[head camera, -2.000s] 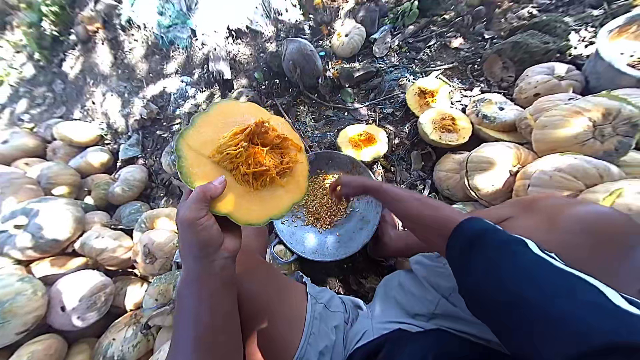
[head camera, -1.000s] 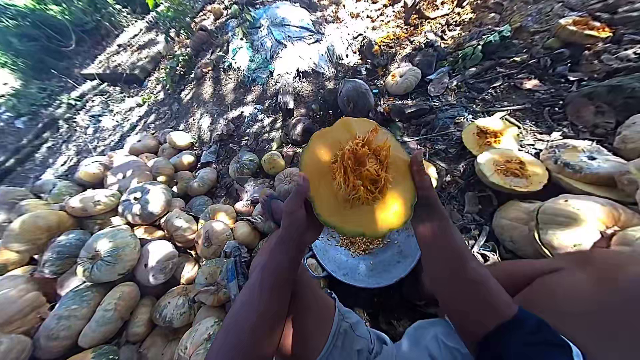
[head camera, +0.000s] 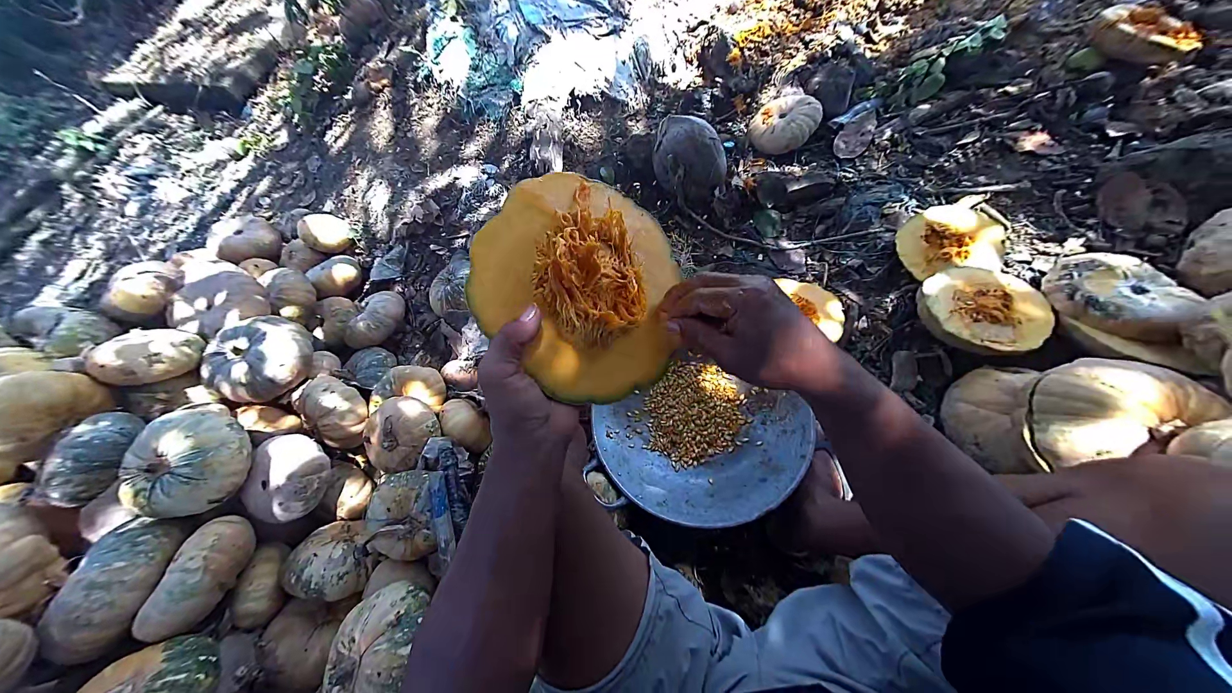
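Note:
My left hand (head camera: 525, 380) grips the lower left rim of a halved pumpkin (head camera: 500, 260), thumb on its cut face. Stringy orange pulp (head camera: 592, 279) fills the middle of that face, which is turned toward me. At the right edge of the half is my right hand (head camera: 736, 322), its fingers bent and pinched together; whether they hold anything cannot be told. Below both hands a round grey metal pan (head camera: 712, 496) holds a heap of pumpkin seeds (head camera: 695, 414). The pumpkin half hides part of the pan's far rim.
Many whole pumpkins (head camera: 188, 462) lie heaped at the left. Cut pumpkin halves (head camera: 987, 308) and larger pumpkins (head camera: 1121, 409) lie at the right. Another cut half (head camera: 813, 308) sits just behind my right hand. A dark round object (head camera: 689, 159) and a small pumpkin (head camera: 785, 123) lie beyond the pan.
My right hand was over the seeds in the pan two seconds ago, then held the pumpkin half's right side one second ago. Now its fingers are pinched at that edge. My left hand keeps hold.

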